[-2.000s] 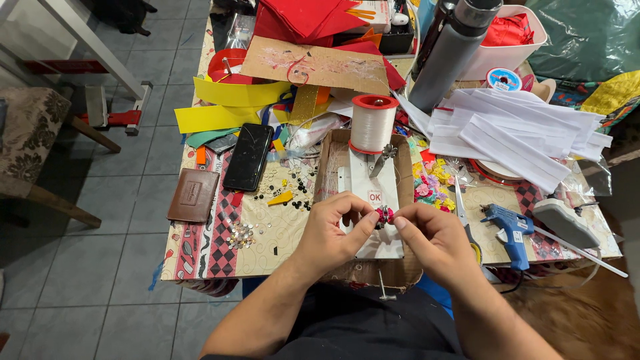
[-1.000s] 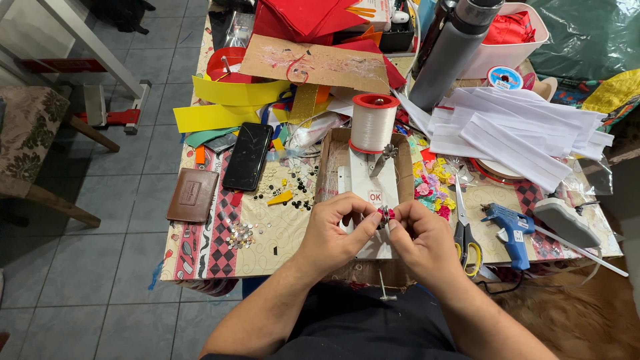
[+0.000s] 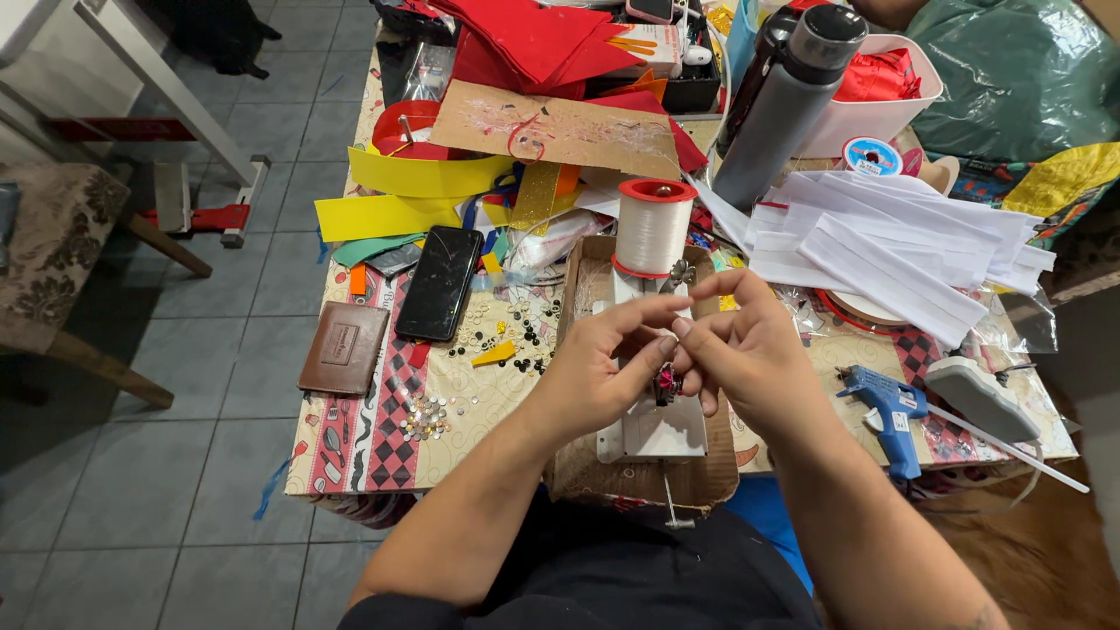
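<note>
Over a white metal device (image 3: pixel 667 436) in a cardboard box (image 3: pixel 573 289), both hands meet fingertip to fingertip. My left hand (image 3: pixel 612 363) pinches near a small pink and black piece (image 3: pixel 668 382), which hangs just under the fingers. My right hand (image 3: pixel 744 350) has its thumb and fingers pressed together beside it; whether it holds thread or part of the piece is hidden. Behind the fingers stands a spool of clear thread (image 3: pixel 652 229) with red rims, next to a small metal fitting (image 3: pixel 681 275). A thin metal rod (image 3: pixel 670 499) sticks out of the box's near end.
Left lie a phone (image 3: pixel 439 283), a brown wallet (image 3: pixel 344 347), black beads (image 3: pixel 529 337) and sequins (image 3: pixel 426 418). A blue glue gun (image 3: pixel 891 416) and white fabric strips (image 3: pixel 892 232) lie right. A grey thermos (image 3: pixel 792 105) and cardboard sheet (image 3: pixel 556 131) are farther back.
My hands have shifted slightly up, and the right hand's fingers are raised higher. The pink piece now hangs below the fingertips. The scissors seen earlier at the right are now hidden behind my right hand and forearm.
</note>
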